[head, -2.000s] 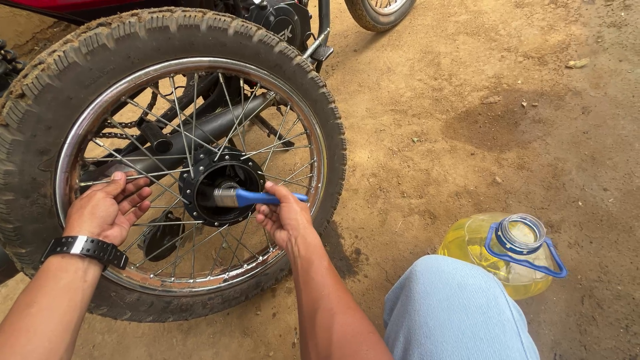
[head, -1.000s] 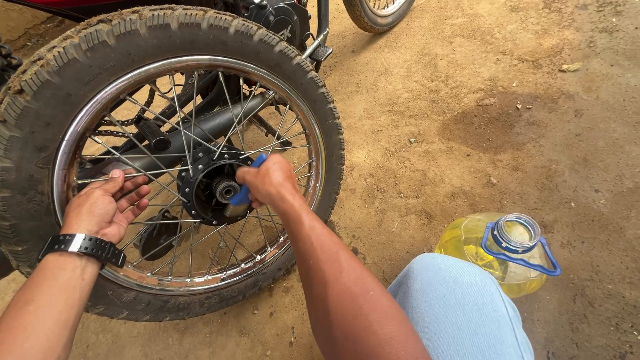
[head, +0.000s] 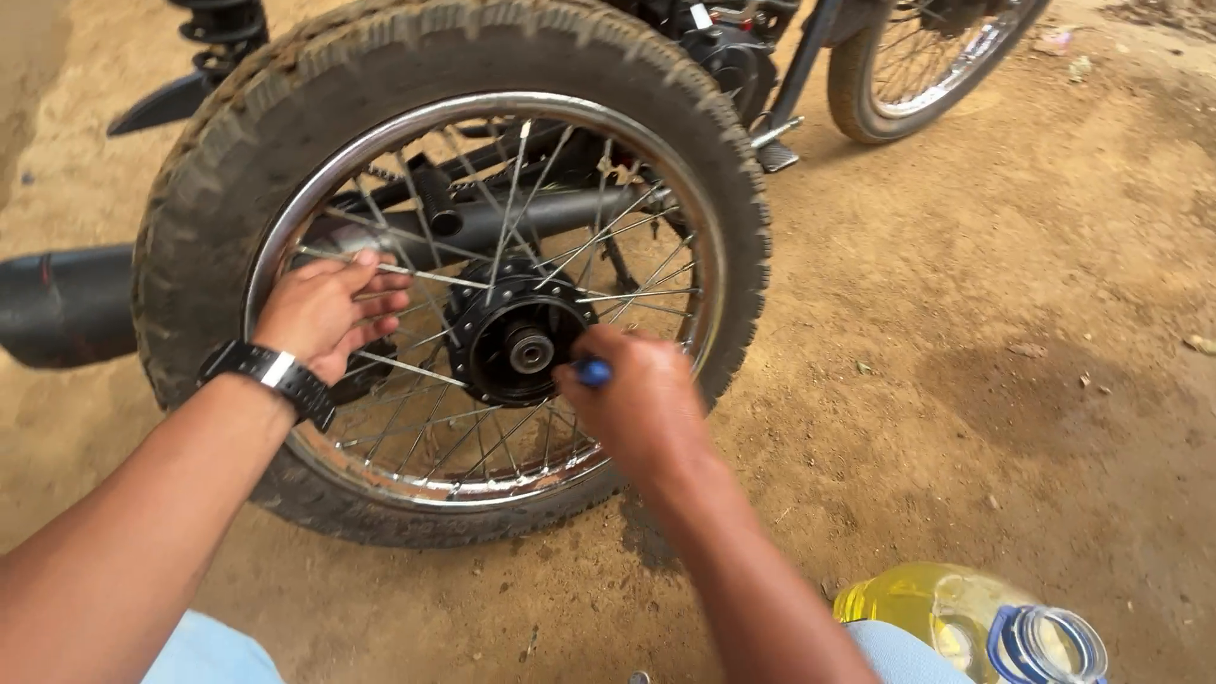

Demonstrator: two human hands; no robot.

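Observation:
A spoked motorcycle wheel with a knobbly, dirty tyre stands upright in front of me. My right hand, slightly blurred, is closed around the blue handle of a paintbrush at the right edge of the black hub; the bristles are hidden. A round bearing shows in the hub's middle. My left hand, with a black watch band on the wrist, is at the spokes left of the hub, its thumb at one spoke and its fingers partly spread. Whether it grips that spoke is unclear.
Behind the wheel are a black exhaust pipe, a chain and the motorcycle's engine. Its other wheel is at the upper right. An open clear plastic jug of yellow liquid stands by my knee at the lower right, on bare earth.
The brush handle pointed right two seconds ago; now its end faces me, and my right hand has closed round it. My left hand has stayed by the same spokes. The view has shifted.

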